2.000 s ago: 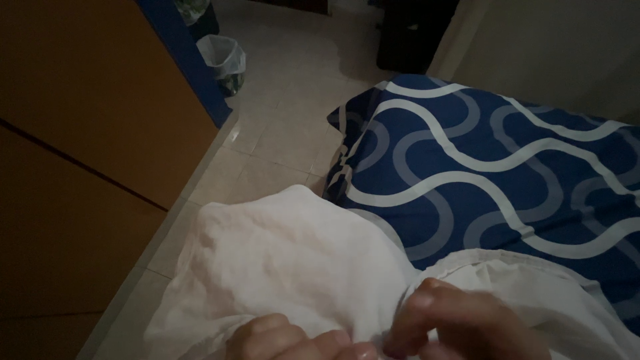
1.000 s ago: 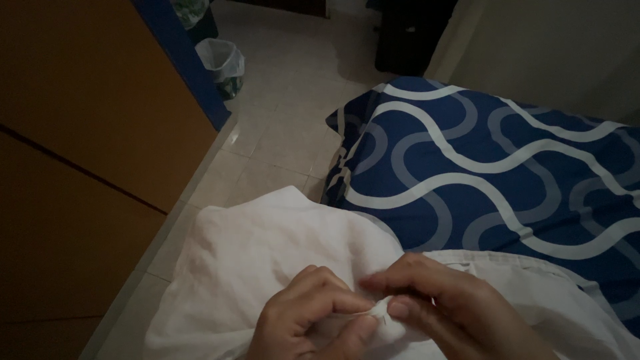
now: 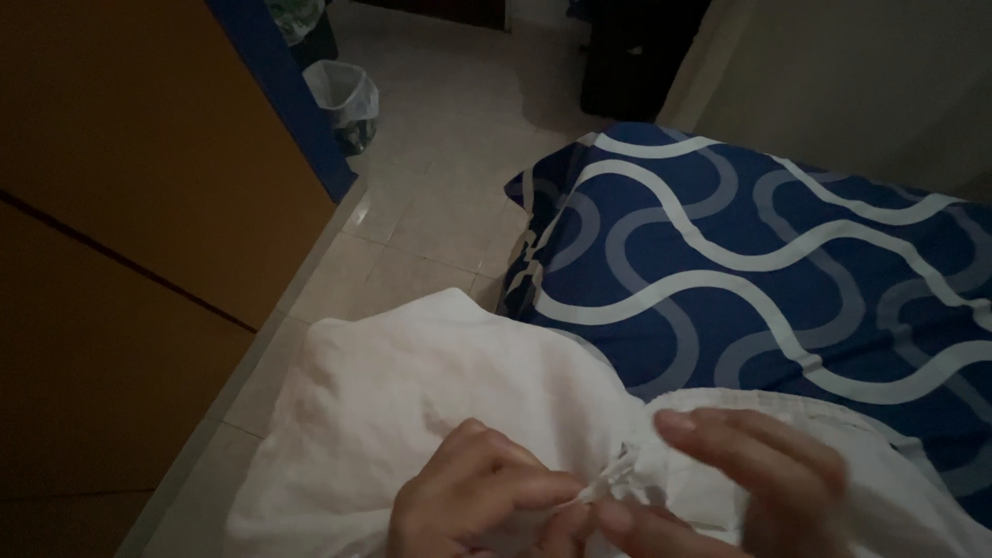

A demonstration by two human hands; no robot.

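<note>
A white cloth (image 3: 465,364), creased and softly bunched, spreads over the lower middle of the view. My left hand (image 3: 480,496) pinches a gathered bit of it between thumb and fingers. Close on its right, my right hand (image 3: 744,480) is blurred; its thumb lies by the pinched fold while its other fingers are lifted apart above the cloth. Whether the right thumb grips any fabric cannot be told. A part of the white cloth with a stitched edge runs to the right under that hand, over the blue patterned bedspread.
A bed with a blue bedspread (image 3: 713,225) with wavy white and grey bands fills the right. A brown wooden panel (image 3: 139,139) with a blue edge stands at left. Beyond lie floor tiles (image 3: 434,209), a lined waste bin (image 3: 345,105) and a dark object (image 3: 635,62).
Both hands were lower two seconds ago, then came up over the cloth. Since one second ago, the fingers of my right hand have lifted and spread away from the pinched fold.
</note>
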